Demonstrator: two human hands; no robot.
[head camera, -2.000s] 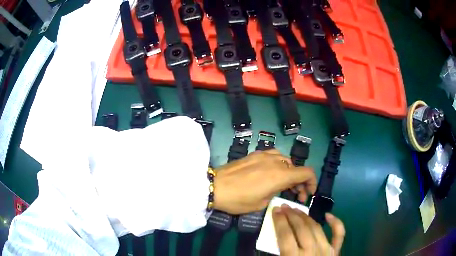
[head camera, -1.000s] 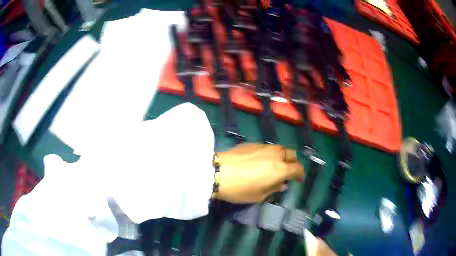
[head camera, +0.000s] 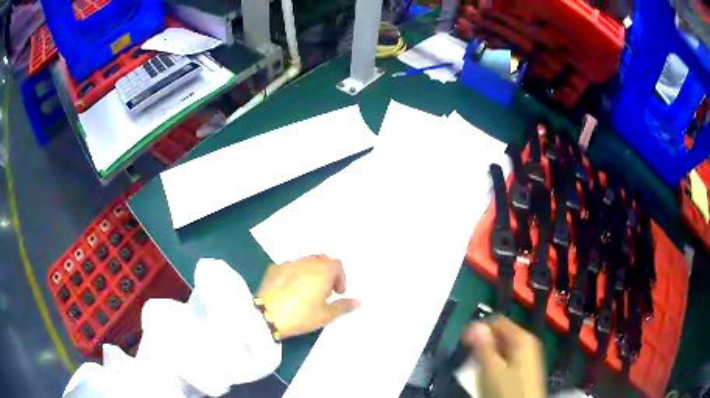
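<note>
My left hand, with a beaded bracelet, is over the near left edge of the large white paper sheets. Its thumb and forefinger are apart and I see nothing between them. My right hand is blurred at the bottom edge. It is closed on a small white film stack, which is partly hidden by the fingers. Black smartwatches with open straps lie across the orange-red tray at the right. A few dark watch parts show between the paper and my right hand, mostly hidden or cut off.
A separate white paper strip lies left of the sheets. A grey calculator sits on papers on a side stand. A red tray of small dark parts is at lower left. A metal post, a blue box and blue crates are behind.
The view has swung left, so the watch tray now sits at the right. My left hand has moved from the watch row to the paper sheets. My right hand still holds the white stack.
</note>
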